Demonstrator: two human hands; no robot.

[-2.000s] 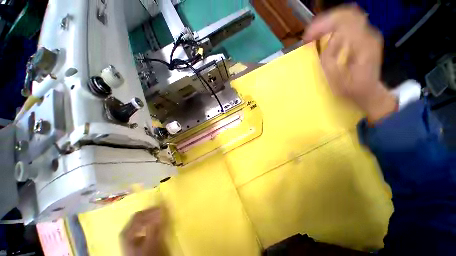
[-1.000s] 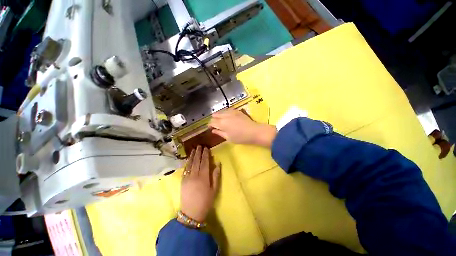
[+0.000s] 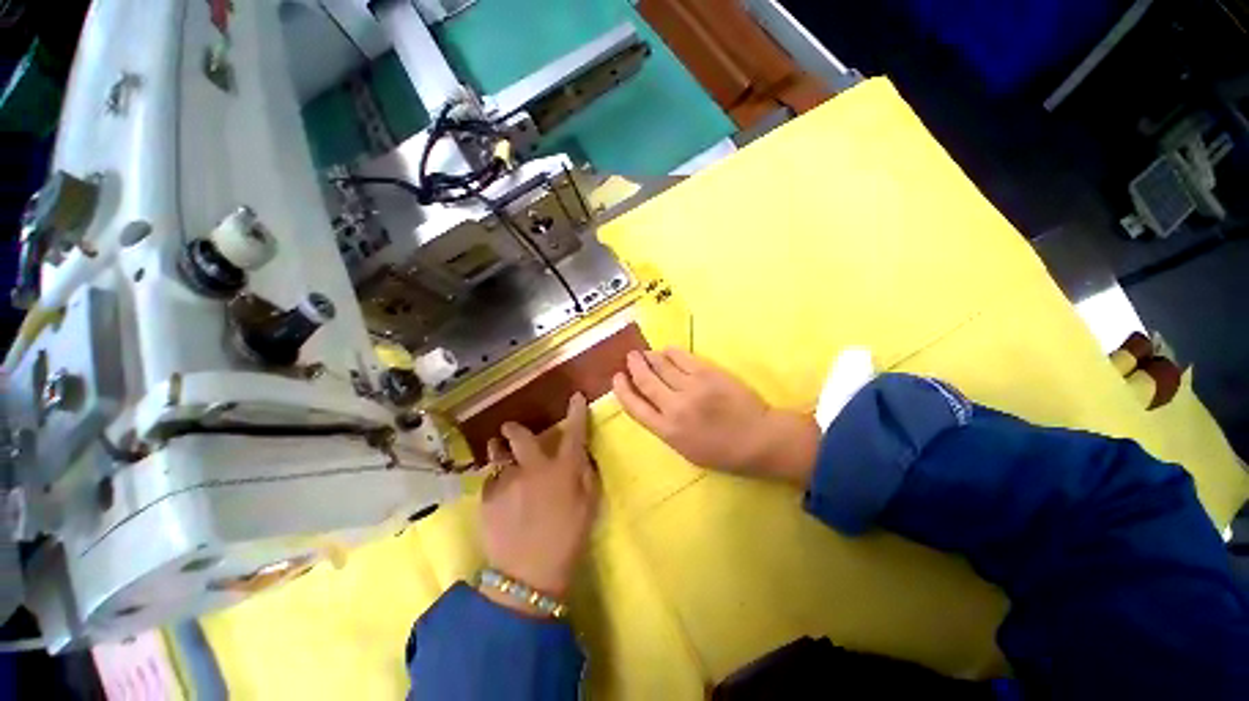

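The brown strip (image 3: 555, 389) lies in the long slot of the clamp frame (image 3: 532, 351), beside the needle area of the pattern sewer. The large yellow panel (image 3: 836, 233) spreads over the table under both hands. My left hand (image 3: 538, 496) lies with fingertips at the strip's near edge, close to the sewing head. My right hand (image 3: 701, 414) has its fingertips on the strip's right end. Both hands have their fingers apart and press from above; neither grips anything.
The white sewing head (image 3: 247, 452) fills the left side. The clamp carriage (image 3: 480, 260) with black cables stands behind the frame. A stack of brown strips (image 3: 733, 62) lies at the back. More brown strips (image 3: 1148, 370) lie at the right table edge. A printed sheet (image 3: 137, 668) is at lower left.
Both hands came from apart over the panel to the clamp frame. Since one second ago the right hand has moved back towards me and right, showing more of the brown strip. The camera view has shifted.
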